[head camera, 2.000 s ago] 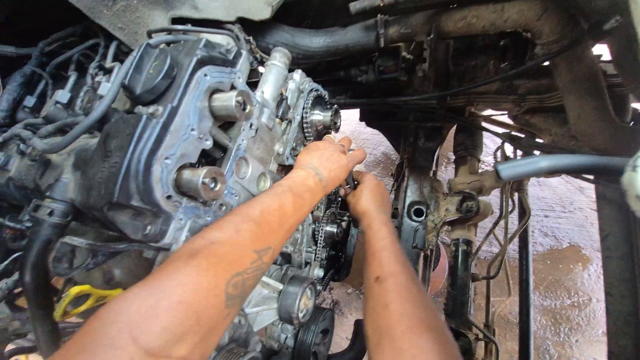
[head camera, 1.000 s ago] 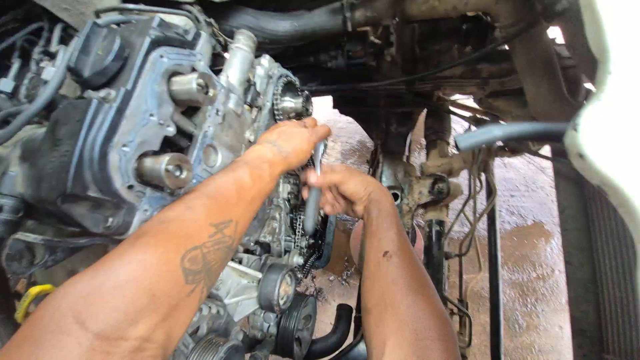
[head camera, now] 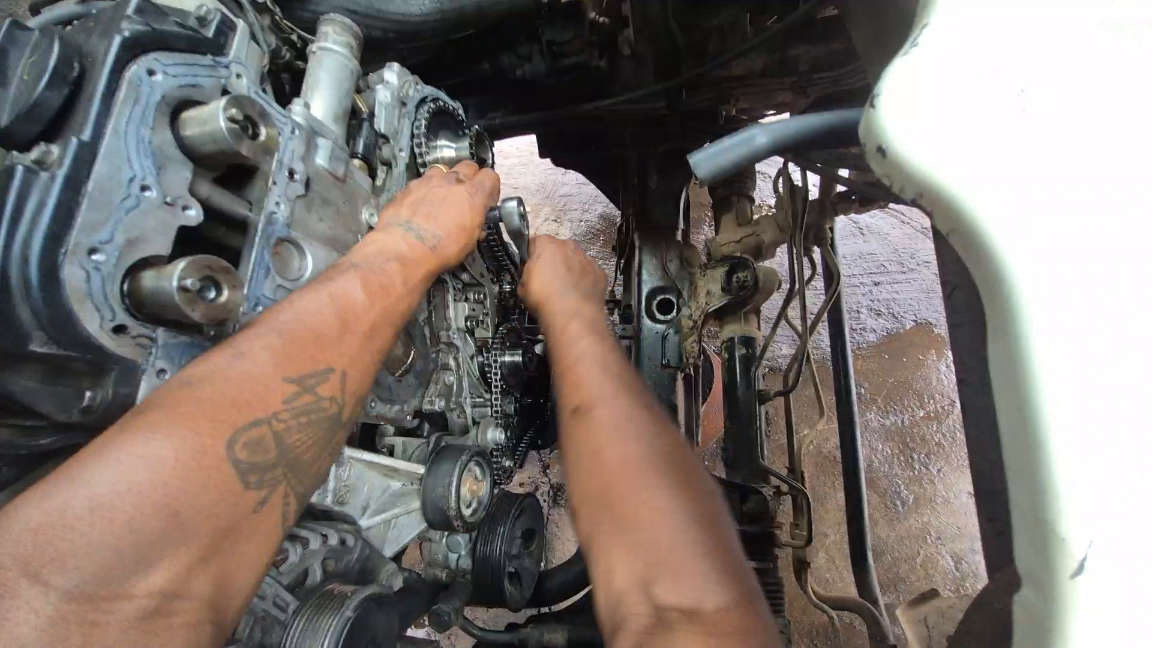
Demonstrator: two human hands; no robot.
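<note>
A metal ratchet wrench (head camera: 515, 220) stands at the front of the engine, its round head upward. My right hand (head camera: 562, 274) is closed around its handle. Beside the ratchet head, my left hand (head camera: 443, 211) rests just below the upper chain sprocket (head camera: 443, 135); its fingertips are partly hidden, so I cannot tell whether they grip anything. A timing chain (head camera: 497, 378) runs down the engine's front past a lower sprocket (head camera: 517, 360). Left of my hands lies the opened top of the engine (head camera: 135, 171), with bluish sealant along its edge.
An idler pulley (head camera: 457, 488) and a ribbed belt pulley (head camera: 508, 549) sit below the chain. A black hose (head camera: 774, 144) juts in at the upper right, near a pale body panel (head camera: 1035, 270). Metal pipes (head camera: 796, 360) run down the right side above wet ground.
The ratchet handle, seen pointing down below my right hand a second ago, is now mostly covered by that hand. My left hand stays by the upper sprocket. The view has shifted closer and rightward.
</note>
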